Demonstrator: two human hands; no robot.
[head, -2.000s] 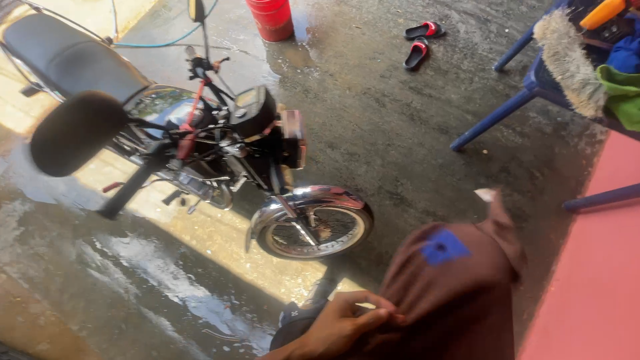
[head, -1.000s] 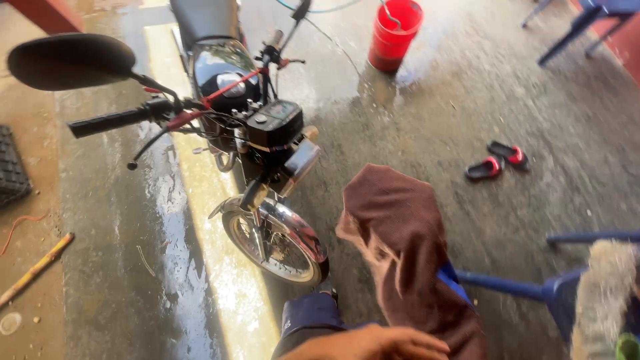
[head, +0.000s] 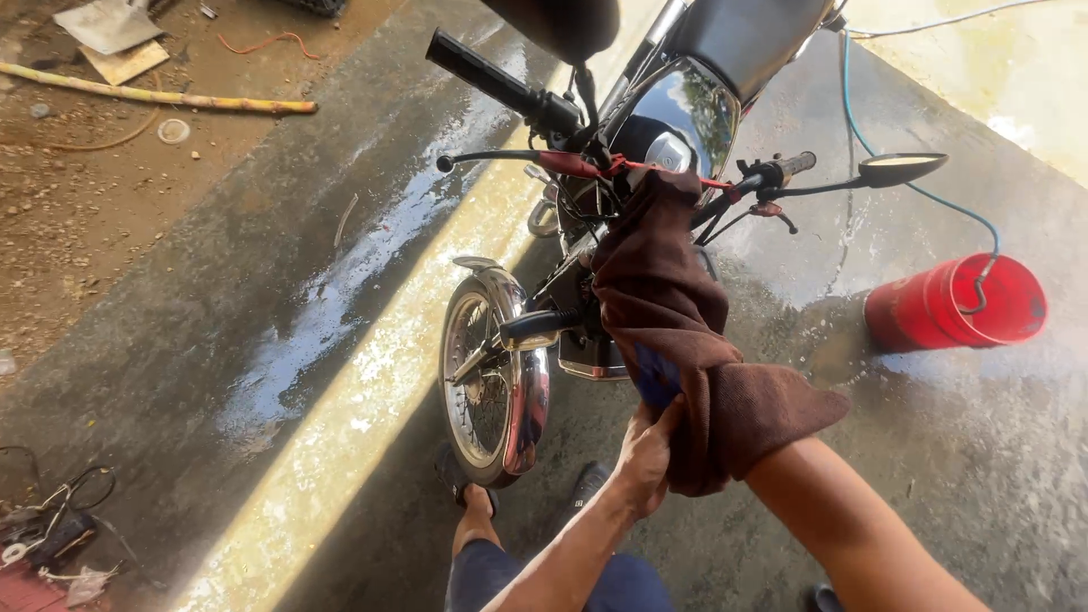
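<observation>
A brown cloth (head: 671, 289) with a blue patch hangs over my right forearm and hides my right hand; its far end lies over the middle of the motorcycle's handlebar. My left hand (head: 650, 455) grips the near edge of this cloth beside the blue patch. Beyond the cloth stands the motorcycle, with a shiny dark fuel tank (head: 680, 115), a black left-side grip (head: 484, 72) and a round mirror (head: 901, 168) at the right. Its front wheel (head: 480, 382), under a chrome fender (head: 529, 399), is turned toward my feet.
A red bucket (head: 926, 302) with a blue hose (head: 943, 200) in it lies tilted in view at the right. Wet concrete surrounds the motorcycle. On the dirt at the upper left are a yellowish stalk (head: 170, 95) and flat scraps. Cables (head: 64, 510) lie at the lower left.
The cloth, earlier lower and apart from the motorcycle, now reaches the handlebar. Both forearms now show, the right one entering the cloth. The view has swung toward the motorcycle, and the sandals and blue chair are out of view.
</observation>
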